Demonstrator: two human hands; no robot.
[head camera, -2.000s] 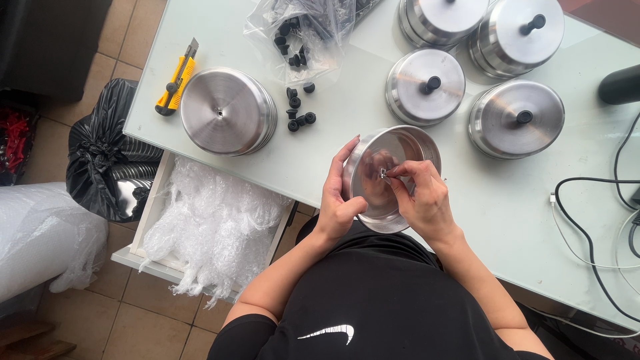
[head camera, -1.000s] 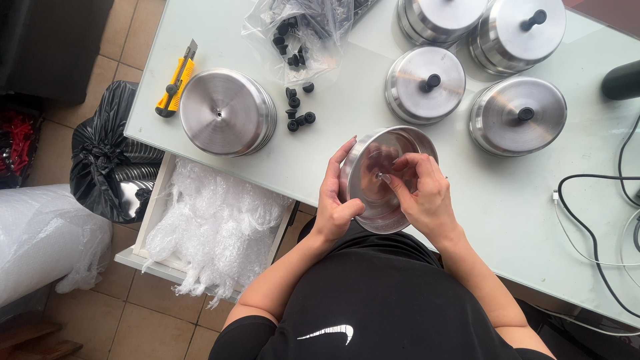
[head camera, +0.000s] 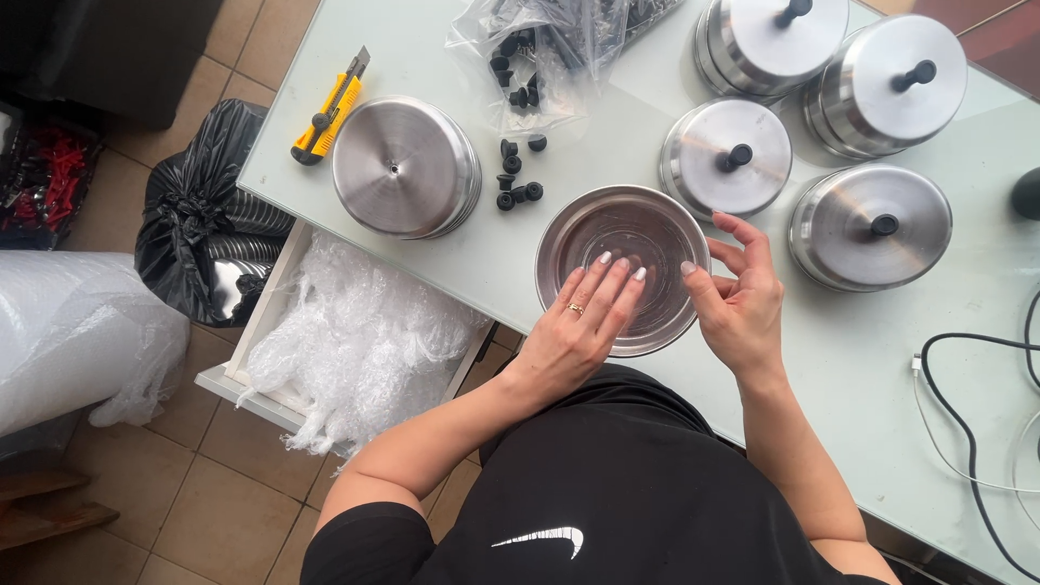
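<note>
A round steel lid (head camera: 621, 203) lies hollow side up at the glass table's front edge. My left hand (head camera: 581, 325) reaches over its near rim, fingers inside against the lid's inner face. At the right rim is my right hand (head camera: 735, 296), thumb at the edge and fingers spread. Whether a knob sits under the lid is hidden. Black plastic knobs (head camera: 512, 165) lie loose beyond it, left of centre. A stack of steel lids (head camera: 398, 166), the top one with a bare centre hole, stands at the left. Steel lids with black knobs (head camera: 727, 154) stand at the right.
A yellow utility knife (head camera: 329, 114) lies by the left stack. A clear plastic bag (head camera: 561, 57) with more knobs is at the back. Bubble wrap (head camera: 357, 341) fills the pulled-out drawer below the left edge. Cables (head camera: 959, 406) run along the right side.
The lid was held tilted in both hands, the right fingers at its centre; now it lies flatter. My left hand has moved inside it, and my right hand has moved out to the right rim.
</note>
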